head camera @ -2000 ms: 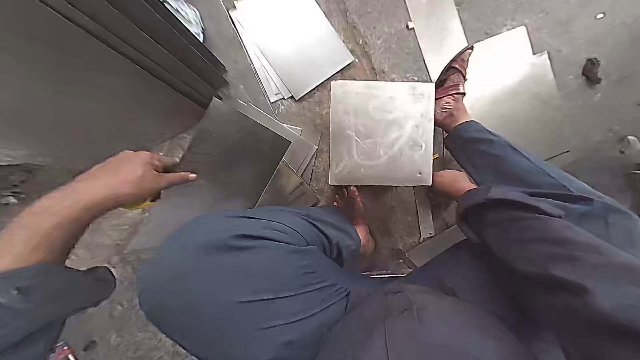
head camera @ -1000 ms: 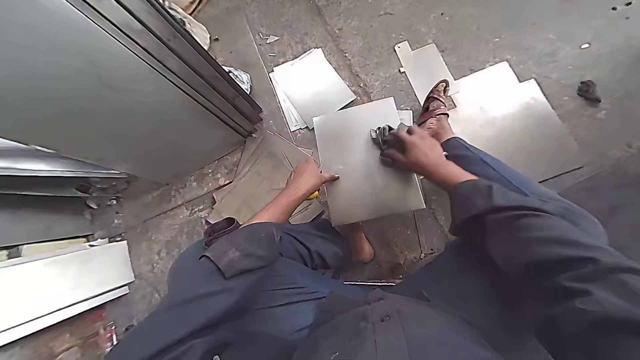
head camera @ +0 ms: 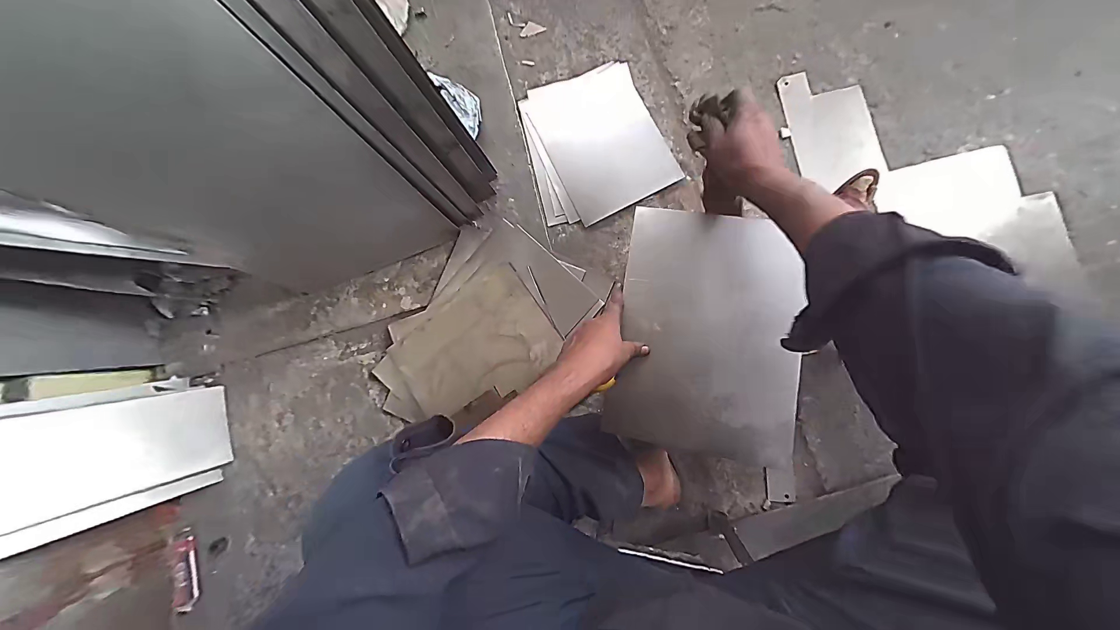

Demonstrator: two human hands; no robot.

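A square sheet metal plate [head camera: 713, 341] lies between my legs, its far edge near my right hand. My left hand [head camera: 604, 341] grips the plate's left edge, the thumb on its top face. Just beyond the far edge, my right hand [head camera: 742, 144] is closed on a dark, crumpled pad or rag [head camera: 710, 115], slightly blurred. Something small and yellow [head camera: 605, 385] shows beneath my left wrist. Left of that hand, a fanned pile of dull, brownish plates [head camera: 481, 341] rests on the ground. A stack of bright square plates [head camera: 608, 144] lies farther forward.
Large metal sheets [head camera: 332, 149] stand at the upper left. Bright strips [head camera: 114, 455] lie at the far left, near a small red object [head camera: 185, 570]. Flat metal pieces [head camera: 954, 192] lie at the right beyond my sandaled foot [head camera: 862, 188]. A metal bar [head camera: 814, 516] is near my lap.
My left hand, earlier off to the left, is now at the plate's edge. My right hand with the dark pad has moved from the plate's face to beyond its far edge.
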